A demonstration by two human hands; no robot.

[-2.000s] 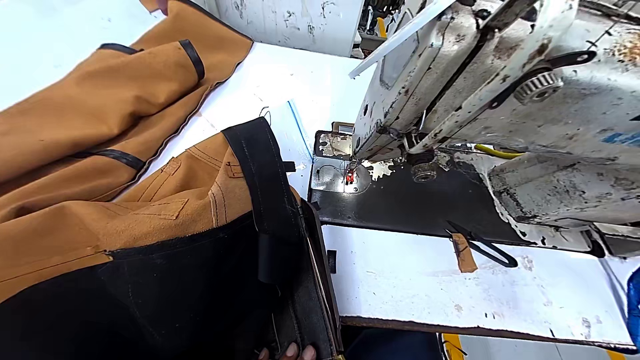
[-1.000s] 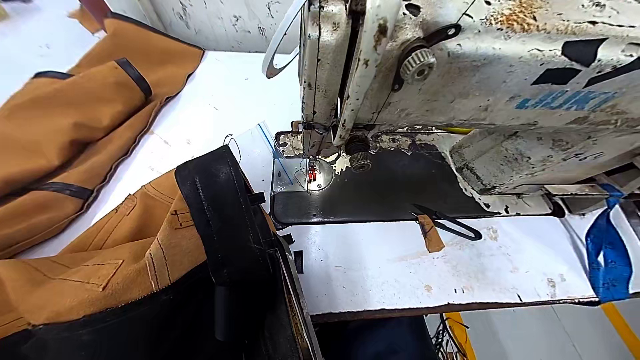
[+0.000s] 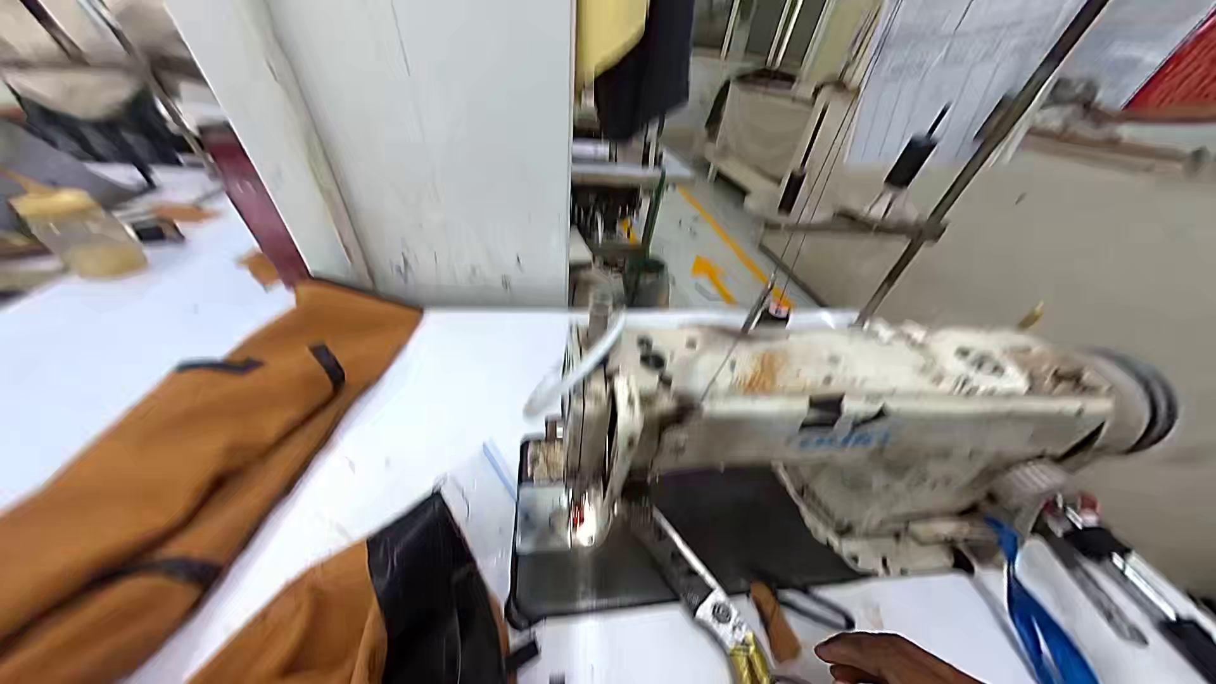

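A white, paint-chipped industrial sewing machine (image 3: 855, 427) stands at centre right, its lit presser foot (image 3: 579, 518) over the metal plate. Below its head lies a long dark and silver tool with a gold-coloured end (image 3: 749, 660), blurred, possibly shears. My right hand (image 3: 888, 658) shows only in part at the bottom edge, right of that gold end; its grip is hidden. Small black-handled snips (image 3: 817, 608) and a brown scrap (image 3: 775, 622) lie just above it. A brown garment with a black band (image 3: 427, 589) lies at lower left. My left hand is out of view.
Another brown garment piece with black strips (image 3: 218, 418) lies across the white table at left. A white panel (image 3: 446, 152) rises behind it. Blue ribbon (image 3: 1045, 617) and tools (image 3: 1121, 570) are at the right. A thread stand (image 3: 950, 190) rises behind the machine.
The view has swung upward. The long tool with the gold end now shows on the machine bed, where neither earlier frame shows it. My right hand has come into view at the bottom right.
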